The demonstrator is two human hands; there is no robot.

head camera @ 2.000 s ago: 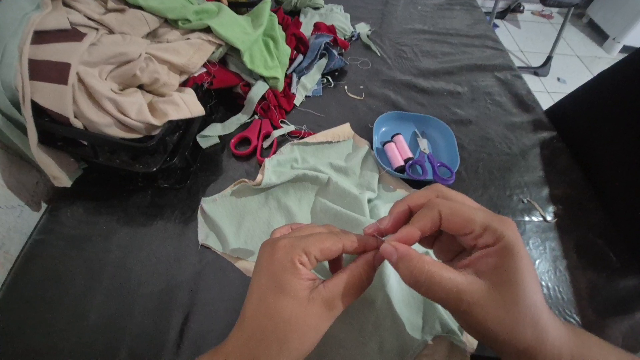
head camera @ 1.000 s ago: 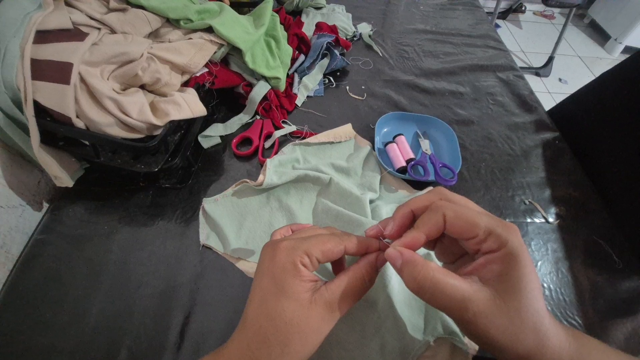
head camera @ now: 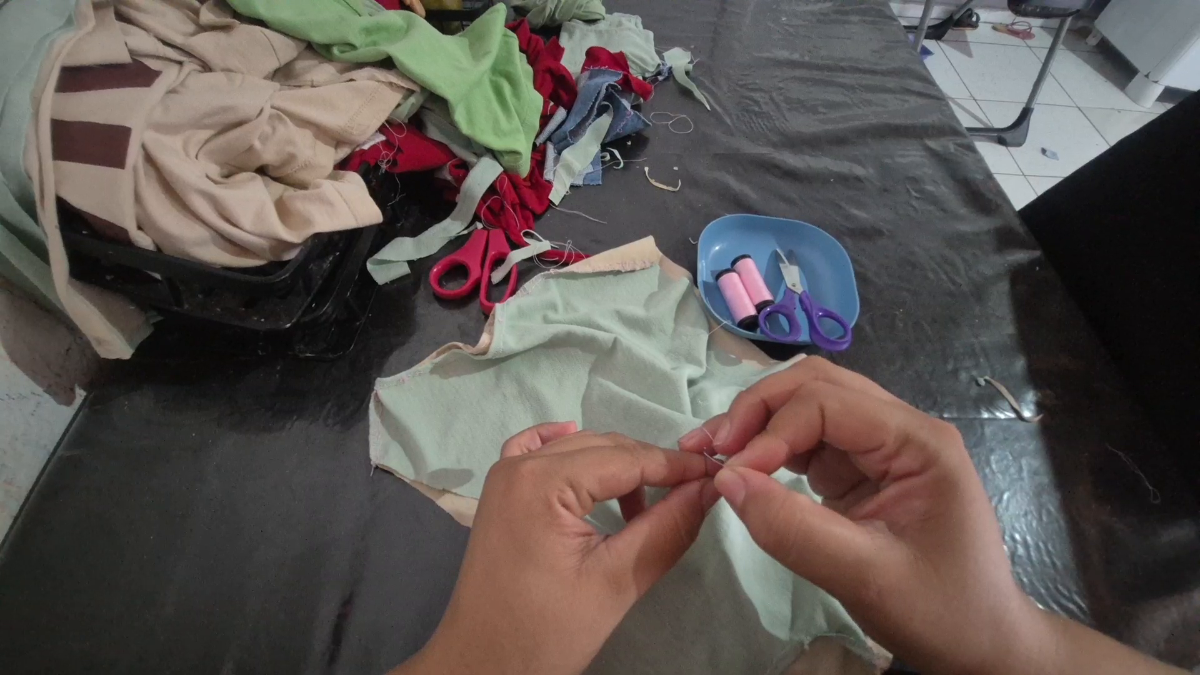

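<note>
My left hand (head camera: 581, 516) and my right hand (head camera: 862, 497) meet at the fingertips above a pale green cloth piece backed with beige fabric (head camera: 600, 356). Pinched between thumb and forefinger of both hands is a thin thread (head camera: 712, 457), looped at the fingertips; a needle may be there, too small to tell. Beyond my right hand, a blue plastic dish (head camera: 839, 253) holds two spools of pink thread (head camera: 743, 289) and small scissors with purple handles (head camera: 804, 314). Red-handled scissors (head camera: 473, 267) lie at the cloth's upper left edge.
A black plastic crate (head camera: 225, 291) heaped with beige garments (head camera: 253, 150) stands at the left. Behind it lie a bright green cloth (head camera: 469, 70) and red, denim and pale green scraps (head camera: 586, 112). Thread bits lie on the black table cover (head camera: 806, 131). A chair leg (head camera: 1041, 80) shows at upper right.
My fingertips have shifted slightly around the thread, and a small loop now shows between them. Both hands stay in about the same place; the cloth, dish and scissors have not plainly moved.
</note>
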